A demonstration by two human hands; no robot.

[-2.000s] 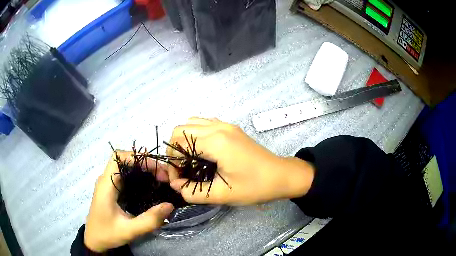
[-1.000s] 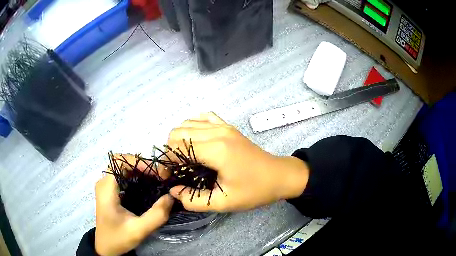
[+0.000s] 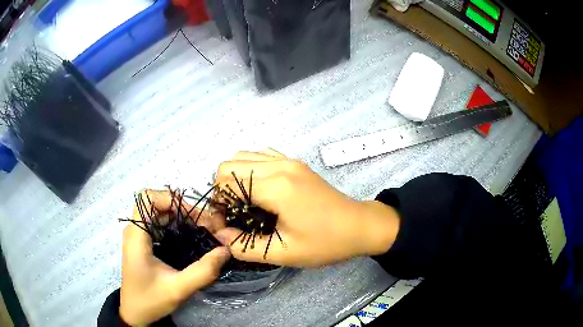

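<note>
My left hand (image 3: 160, 268) is curled around a bundle of black rods (image 3: 182, 246) with thin wire leads fanning out of the top. My right hand (image 3: 287, 211) grips a second bunch of wire leads (image 3: 246, 217) with small brass-coloured tips. The two hands are side by side, and leads cross between them. A clear plastic bag (image 3: 246, 290) shows below the hands around the lower part of the rods. The palms and the lower rod ends are hidden.
Filled dark bags stand at the left (image 3: 70, 131) and top centre (image 3: 297, 48). A blue tray (image 3: 121, 41) is behind. At right are a white rounded block (image 3: 417, 87), a steel ruler (image 3: 383, 144) over a red card (image 3: 479, 102), a cardboard box (image 3: 447, 48) and a scale (image 3: 511, 38).
The leads in both hands have shifted and spread differently. My left thumb has moved slightly right and up, nearer the right hand. My right hand stays almost in place.
</note>
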